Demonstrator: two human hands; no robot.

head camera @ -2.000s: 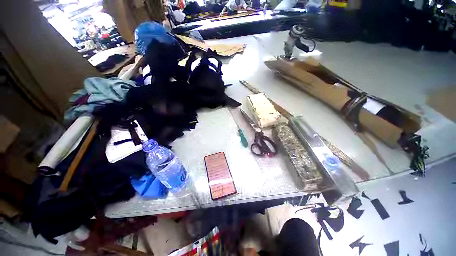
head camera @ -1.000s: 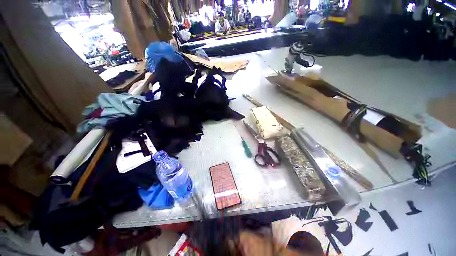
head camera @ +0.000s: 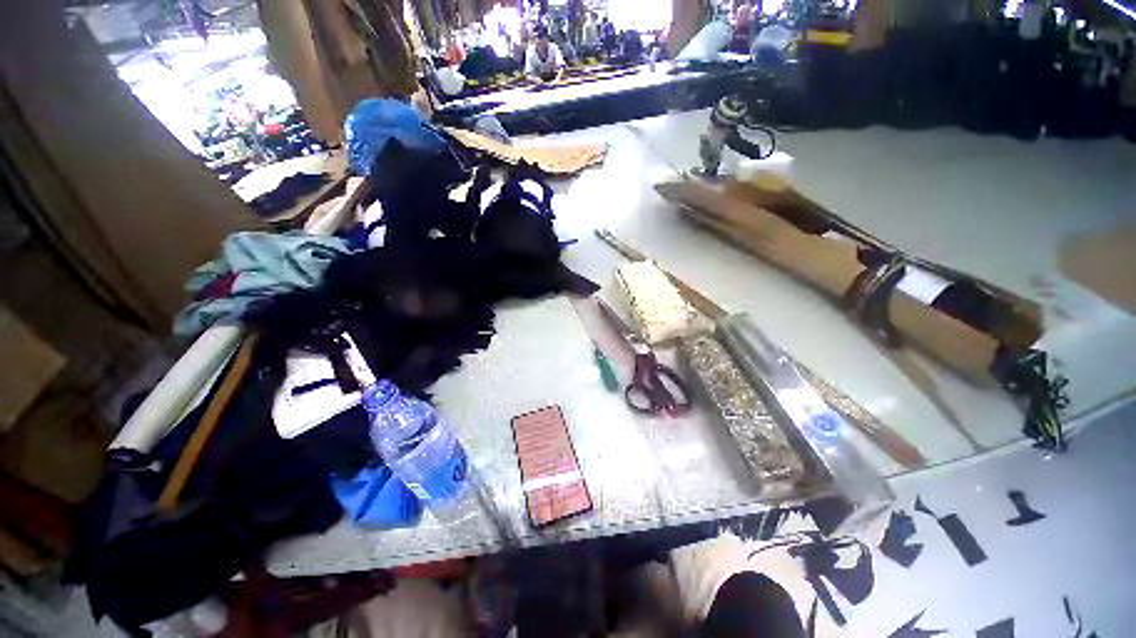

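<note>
No hand of mine can be made out; below the table edge there are only dark, blurred shapes. A phone point(head camera: 549, 465) with a lit pinkish-red screen lies flat near the front edge of the table. A clear water bottle point(head camera: 419, 446) with a blue label stands to its left. Dark-red-handled scissors point(head camera: 655, 385) lie to its right, beside a thin green-handled tool point(head camera: 604, 366). A pale yellow block point(head camera: 657, 303) lies above the scissors. A film-wrapped speckled bar point(head camera: 745, 413) lies to their right, next to a long clear plastic piece point(head camera: 812, 424).
Black cloth point(head camera: 424, 280) is heaped at the left, with light blue-green cloth point(head camera: 268, 268) and a white roll point(head camera: 178, 389). A tied brown card bundle point(head camera: 797, 241) lies at the right. A small upright machine point(head camera: 723, 135) stands behind. Black scraps point(head camera: 965, 536) lie on the floor. A person sits far back.
The red, white and yellow packet seen below the table edge earlier no longer shows. The view has shifted slightly. The things on the table have not moved.
</note>
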